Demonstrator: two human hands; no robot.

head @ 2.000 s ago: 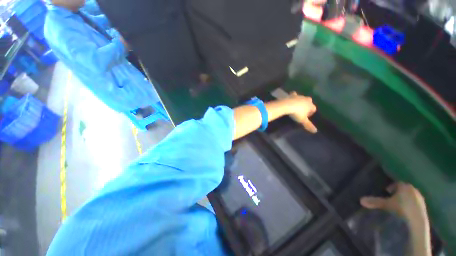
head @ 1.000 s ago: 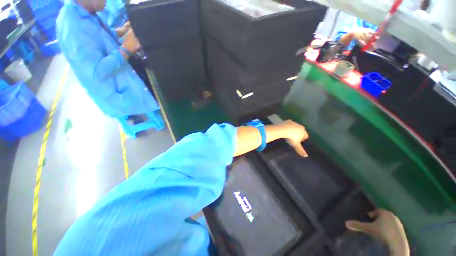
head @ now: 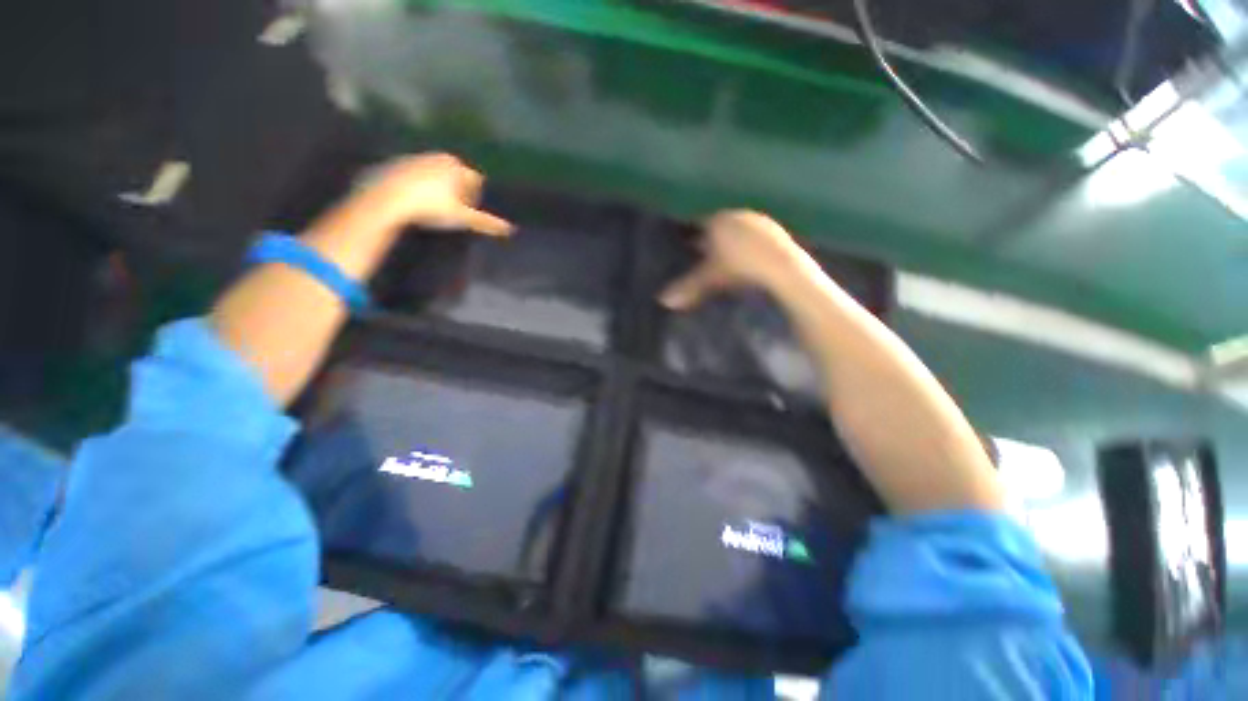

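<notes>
A black tray (head: 613,390) holds a two-by-two block of tablets. The near left tablet (head: 411,507) and near right tablet (head: 725,582) show small white "Android" text. The far left tablet (head: 541,288) and far right tablet (head: 746,342) have dark screens. My left hand (head: 435,195), with a blue wrist band, is at the far left tablet's far edge, thumb pointing right. My right hand (head: 732,258) is over the far right tablet's upper left part, thumb pointing down-left. Both hands are blurred, and whether their fingers grip anything is unclear.
The green bench (head: 657,123) runs beyond the tray, with a pale rail (head: 1054,333) to the right. A black object with a shiny face (head: 1177,541) stands at the right. Dark stacked shapes (head: 82,110) lie at the upper left. A cable (head: 910,96) hangs at the top.
The view has swung right and down over the tray. Both near tablets now show in full, and the other person has left the picture. Both hands remain at the far tablets.
</notes>
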